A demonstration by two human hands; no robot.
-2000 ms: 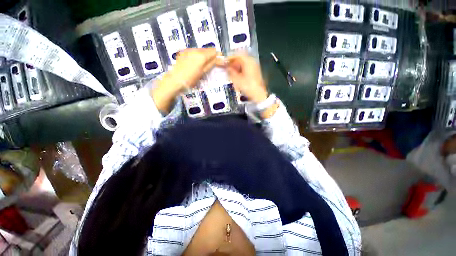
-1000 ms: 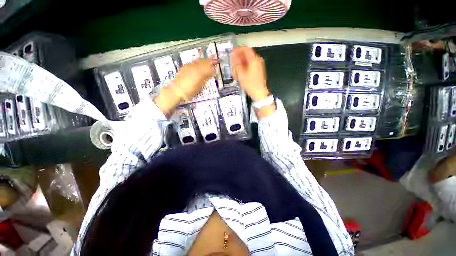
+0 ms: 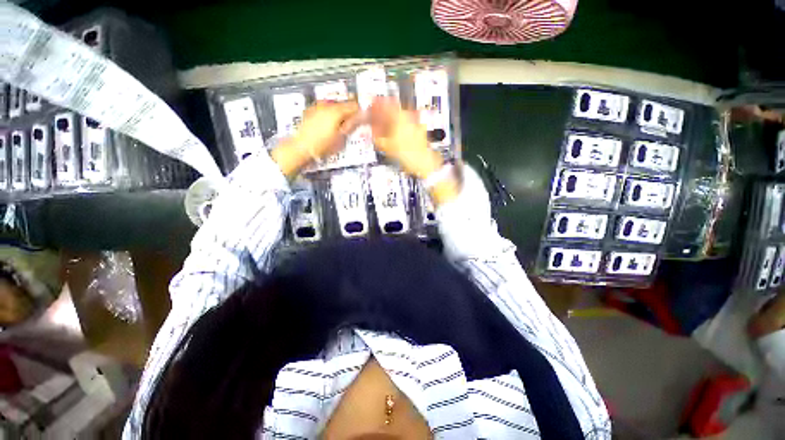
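Small white devices with dark ovals [image 3: 393, 199] lie in two rows in a clear blister tray [image 3: 225, 93] in front of me. My left hand [image 3: 327, 133] is over the middle of the tray, holding a pale printed label sheet [image 3: 357, 153] that shows below its fingers. My right hand [image 3: 400, 137] is beside it, blurred, fingertips by a device in the upper row; I cannot tell whether they hold anything. A long printed paper ribbon [image 3: 95, 90] hangs from the upper left to a white roll [image 3: 202, 199] at my left sleeve.
A filled tray [image 3: 555, 279] lies to the right, with wrapped trays [image 3: 710, 202] beyond it. Filled trays are stacked at the left [image 3: 64, 150]. A thin dark tool [image 3: 495, 180] lies between the trays. A pink fan [image 3: 503, 19] is at the far side. Another person's arm shows at the right edge.
Since a second ago, the tray, fan and ribbon have shifted right in view. My right hand has come from the tray's right end towards my left hand, over the upper middle devices.
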